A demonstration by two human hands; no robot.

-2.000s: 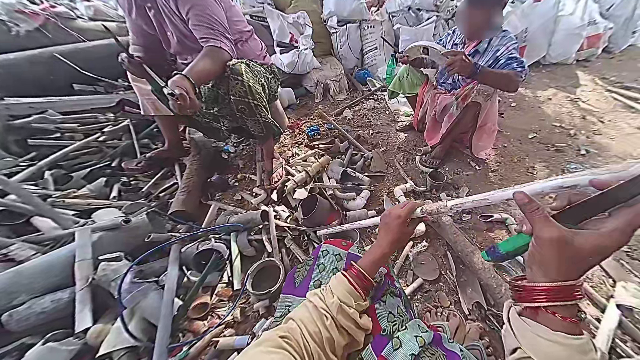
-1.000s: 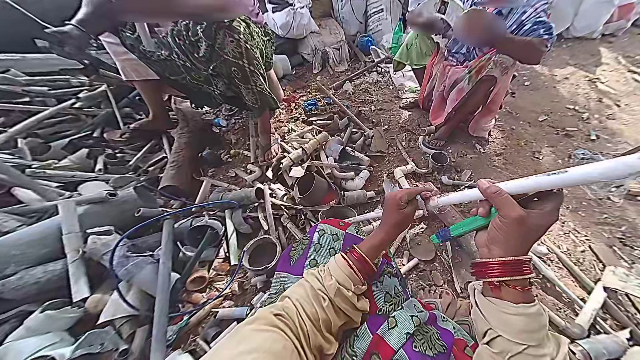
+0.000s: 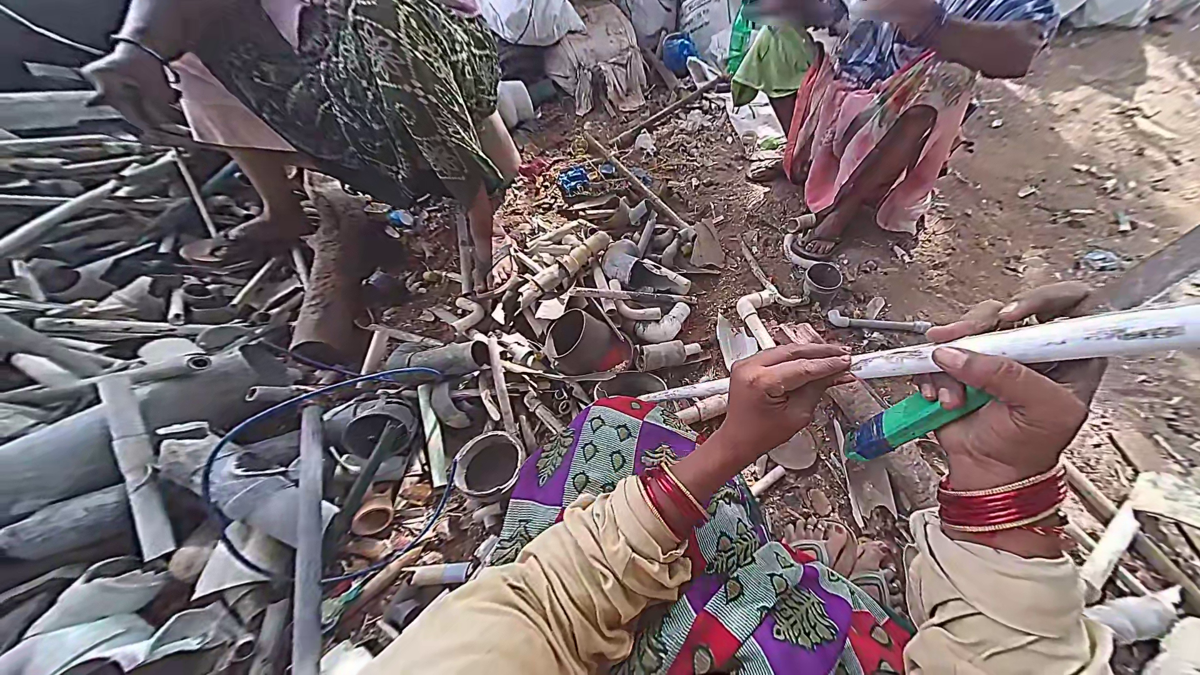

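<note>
A long white plastic pipe lies across the right side, running from the right edge down to above my lap. My left hand pinches it near its narrower, dirty end. My right hand is closed around both the pipe and a tool with a green-and-blue wrapped handle, which slants below the pipe. A broad dark blade extends from behind the right hand to the right edge; its joint with the handle is hidden by the fingers.
Scrap pipes and fittings cover the ground ahead. Larger grey pipes and a blue cable lie left. A person stoops at upper left, hand near the scrap; another person squats at upper right. Filled sacks stand behind.
The person at upper left has bent down to the scrap. The green handle has swung to a place below the pipe, and my right hand has shifted its grip. The view has tilted down.
</note>
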